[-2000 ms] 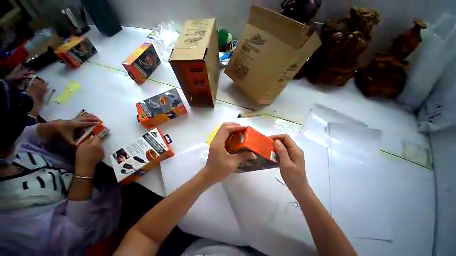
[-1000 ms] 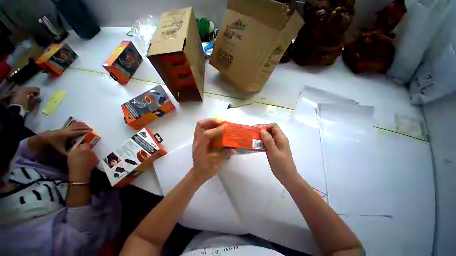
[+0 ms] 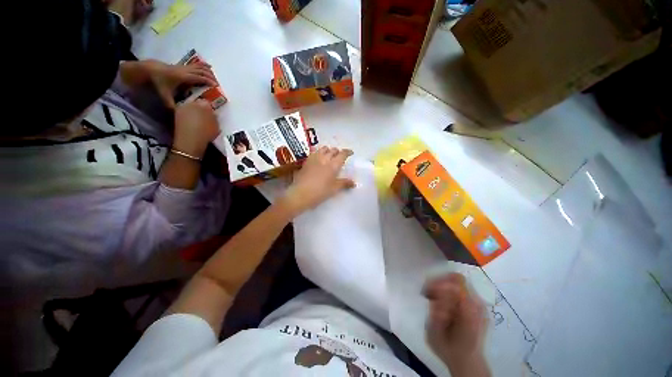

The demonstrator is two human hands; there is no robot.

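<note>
An orange and black retail box [image 3: 451, 208] lies on the table in front of me, orange side with "12V" up, partly over yellow paper [image 3: 394, 156]. My left hand [image 3: 322, 177] is at the lower right end of a retail box with its white back panel up [image 3: 269, 147]; its fingers are apart, and whether it touches the box is unclear. My right hand [image 3: 455, 313] is blurred at the lower right, its fingers curled, below the orange box and away from it. I cannot tell if it holds anything small.
Another retail box [image 3: 313, 74] stands beyond my left hand. An inner carton [image 3: 400, 46] and an open brown carton [image 3: 541, 55] are at the back. A white sheet [image 3: 343, 243] lies at the table edge. A co-worker's hands [image 3: 184, 92] hold a box at the left.
The orange box has left my hands and lies on the table. My left hand has moved left to the white-backed box; my right hand has moved back and down. The view has turned left and down.
</note>
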